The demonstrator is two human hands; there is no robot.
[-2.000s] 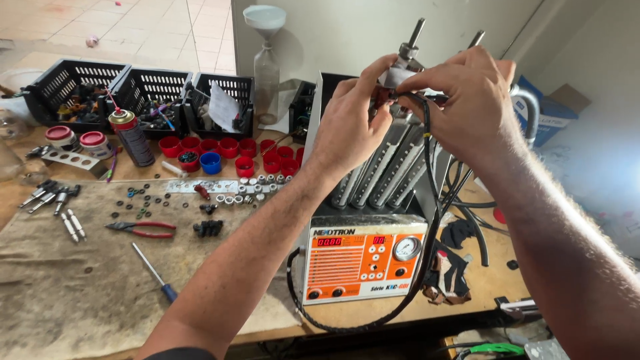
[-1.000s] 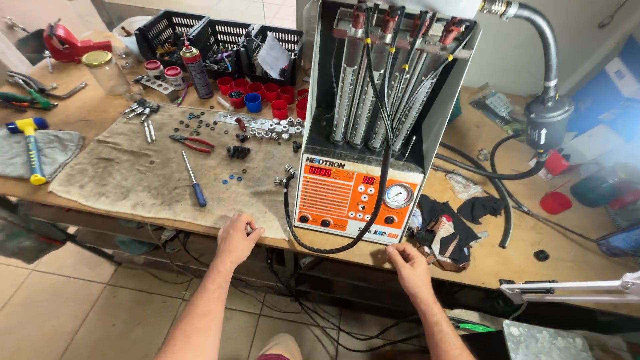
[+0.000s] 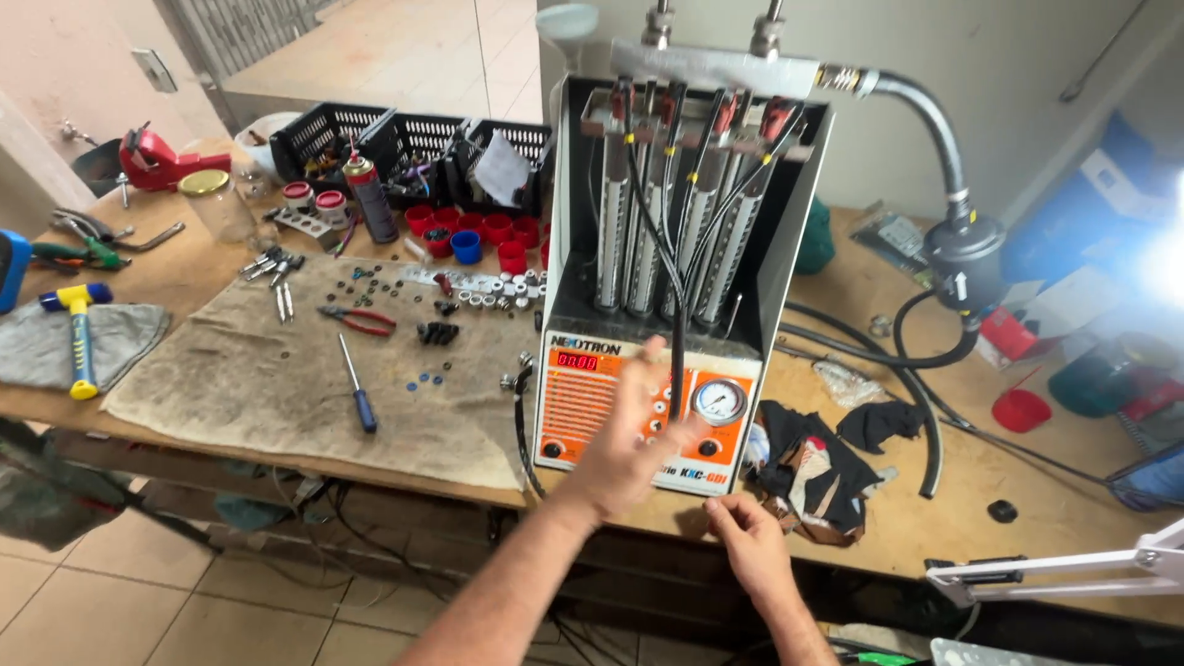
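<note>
My left hand [image 3: 624,444], partly blurred, is raised in front of the orange control panel [image 3: 578,398] of a Nexotron injector test machine, fingers apart and holding nothing. By the bench edge, at the machine's lower right corner, rests my right hand [image 3: 740,523], thumb and forefinger close together; whether something is between them cannot be told. Above the panel stand several graduated glass tubes [image 3: 652,231] with red-brown connectors and black cables on top. A metal fuel rail [image 3: 712,67] lies across the top, joined to a black hose [image 3: 934,129]. The round pressure gauge [image 3: 720,401] shows at the panel's right.
On a stained cloth [image 3: 231,398] lie a blue-handled screwdriver [image 3: 361,398], red-handled pliers [image 3: 361,320] and small rings. Behind are red cups [image 3: 511,257], a spray can [image 3: 370,199] and black baskets [image 3: 412,157]. A mallet [image 3: 81,342] lies left, black rags [image 3: 814,462] right.
Both hands were up at the fuel rail two seconds ago, then down at the bench edge. Since then my left hand has risen to the panel; my right hand has stayed by the machine's corner.
</note>
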